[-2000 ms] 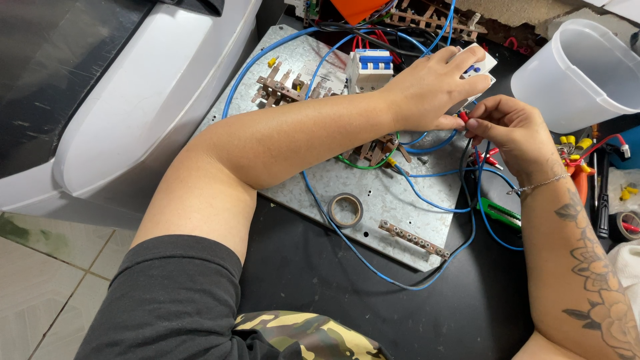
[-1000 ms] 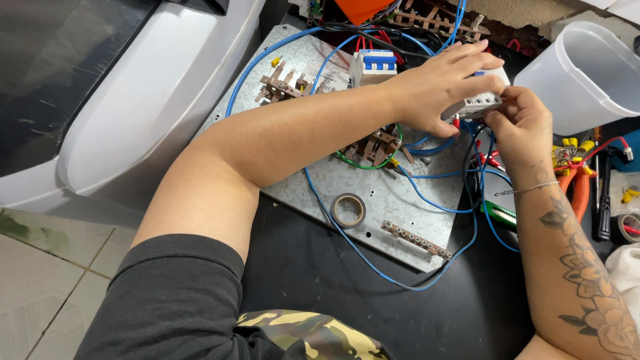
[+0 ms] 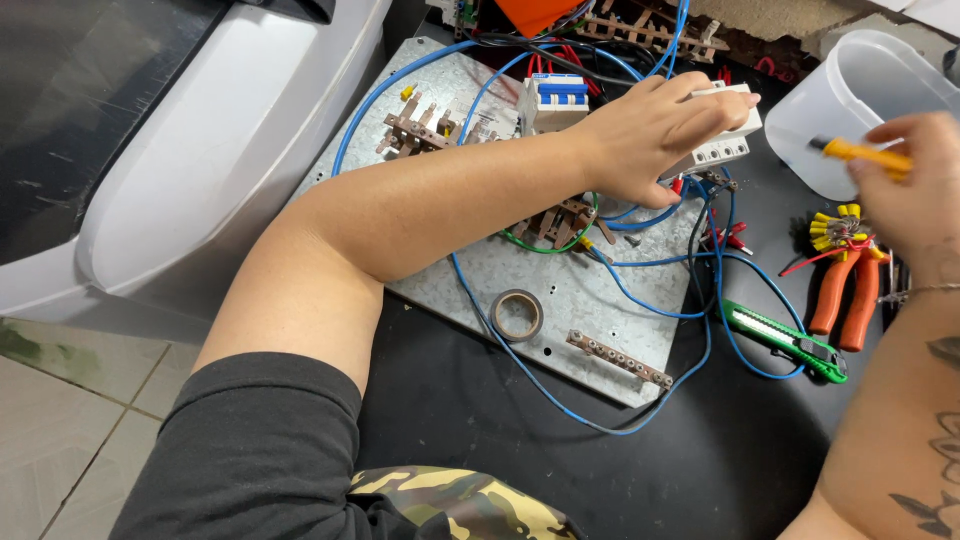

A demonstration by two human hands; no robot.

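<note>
My left hand [image 3: 664, 139] is closed around a white modular electrical device [image 3: 720, 150] with a row of screw terminals, above the galvanized metal plate [image 3: 420, 262]. A red-sleeved wire end [image 3: 677, 184] meets its lower edge, beside my thumb. My right hand [image 3: 907, 180], blurred, holds a yellow-handled tool with a dark tip, probably a screwdriver [image 3: 862, 154], in front of the clear plastic bucket. A circuit breaker with blue levers [image 3: 559, 101] stands on the plate left of my left hand. Copper busbars [image 3: 420, 131] and blue wires [image 3: 619, 289] lie around.
A roll of tape [image 3: 517, 315] and a terminal bar [image 3: 619, 358] lie on the plate. At right are a green utility knife [image 3: 784, 337], orange-handled pliers [image 3: 851, 292], yellow wire terminals [image 3: 840, 229] and the plastic bucket [image 3: 814, 120]. A white casing [image 3: 225, 150] stands at left.
My right hand has moved right, away from the white device and its wires, and now holds the yellow-handled tool. My left hand stays on the device.
</note>
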